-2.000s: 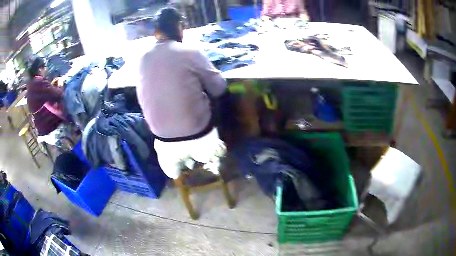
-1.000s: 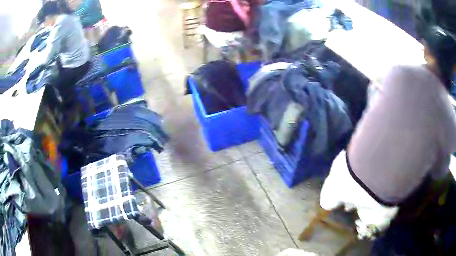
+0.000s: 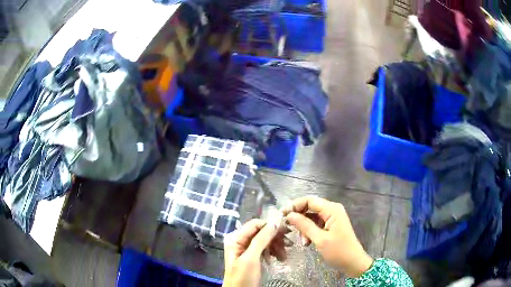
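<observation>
My left hand [image 3: 245, 249] and my right hand [image 3: 330, 232] are raised at the lower middle, fingertips almost meeting. The fingers of both hands are pinched around a small pale thing [image 3: 274, 216], blurred and mostly hidden by the fingers; I cannot tell what it is. A green-and-white patterned sleeve shows at my right wrist. Just beyond my left hand stands a stool with a plaid cushion [image 3: 207, 182].
Denim jackets [image 3: 106, 123] hang over the white table [image 3: 45, 227] at left. Blue crates with dark denim stand beyond the stool [image 3: 280, 154] and at right [image 3: 395, 157]. An orange box [image 3: 162, 81] is under the table. A seated person [image 3: 448, 25] is at upper right.
The view has swung left and down, away from the person in the pale top, towards the plaid stool. Both my hands have come into view, fingertips together.
</observation>
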